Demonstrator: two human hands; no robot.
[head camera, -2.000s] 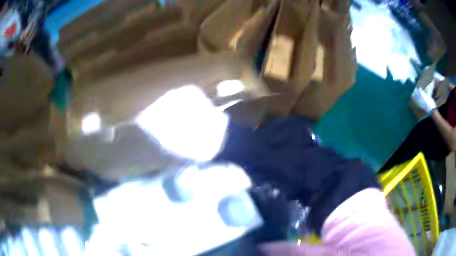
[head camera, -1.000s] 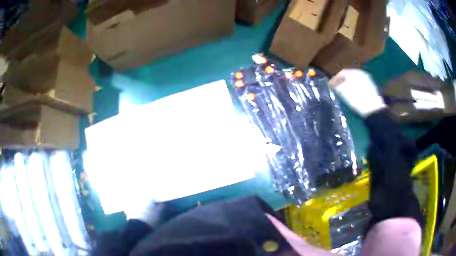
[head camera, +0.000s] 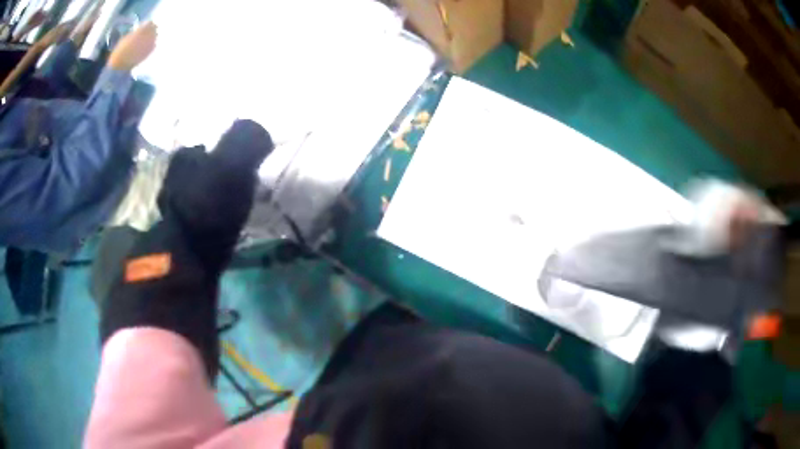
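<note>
A flat white sheet or panel (head camera: 517, 188) lies tilted on the green table in front of me. My right hand (head camera: 719, 215), white-gloved with bare-looking fingertips, is blurred at the panel's right end. It holds a blurred grey bagged item (head camera: 632, 259), whose clear film overlaps the panel's lower right part. My left arm, in a black sleeve with an orange patch, reaches to bright white units in film (head camera: 298, 70) at the upper left. My left hand is lost in the white glare, and its grip cannot be seen.
Another person's hand (head camera: 133, 46) and blue sleeve (head camera: 66, 167) are at the left, touching or near the white units. Brown cartons (head camera: 710, 79) stand at the top and right. Cardboard scraps (head camera: 403, 131) lie between the white units and the panel. The blue floor shows at lower left.
The view has swung left; the orange-ended bundles and yellow crate are out of sight. My left arm now reaches up to the white units. The grey bagged item is now in my right hand.
</note>
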